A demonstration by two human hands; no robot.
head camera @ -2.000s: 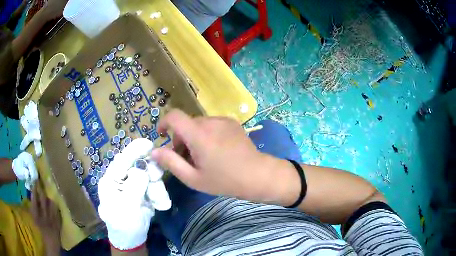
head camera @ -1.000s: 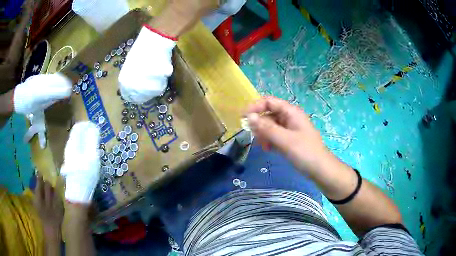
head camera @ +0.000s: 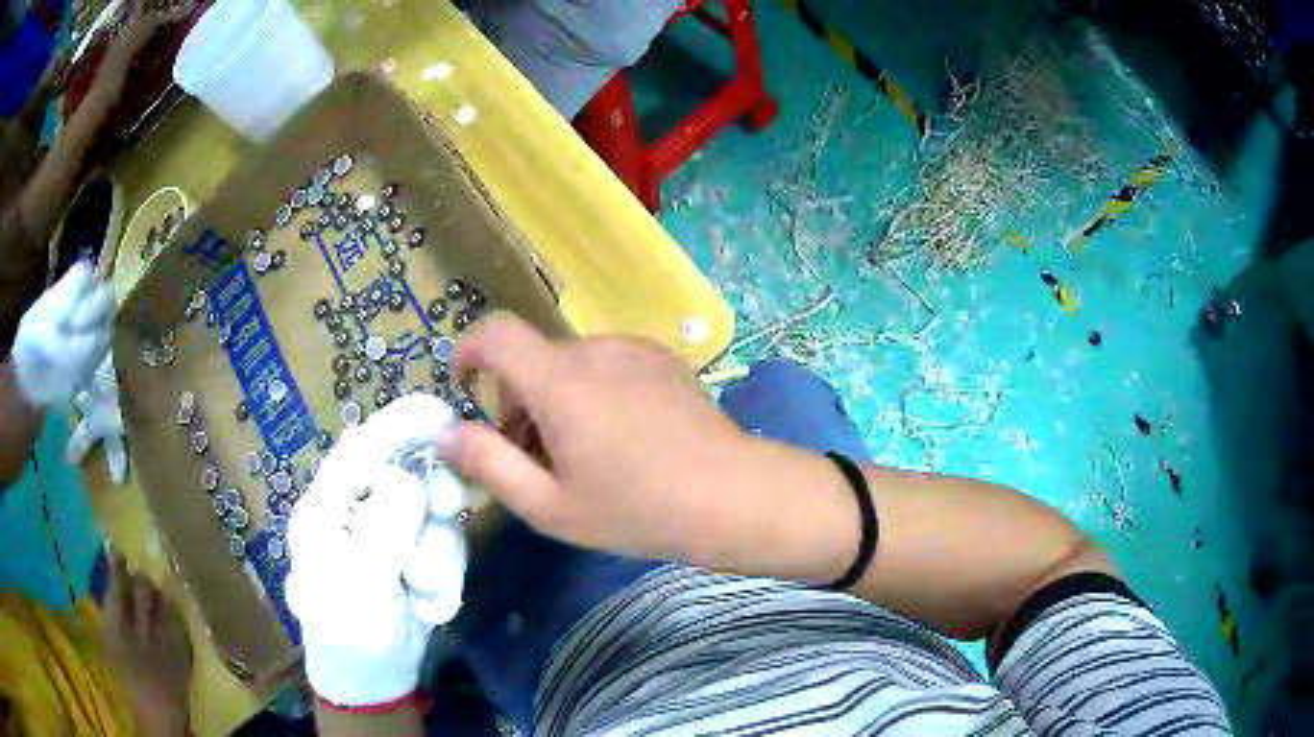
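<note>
My left hand, in a white glove with a red cuff, is over the tray's near edge with its fingers curled. My bare right hand has its thumb tip against the glove's fingertips, its index finger bent above. Whether either hand holds a small button between the tips is hidden. The shallow cardboard tray has blue printing inside. Many small round buttons lie loose in it, some dark and shiny, some with pale rings.
A white plastic tub and two shallow dishes stand beyond the tray on the yellow table. A co-worker's gloved hand is at the left. A bare hand is lower left. A red stool and scrap strips are right of the table.
My right hand has come back from the table corner to my left glove. The gloved hand reaching into the tray from the top is gone. The gloved hand at the left has drawn back.
</note>
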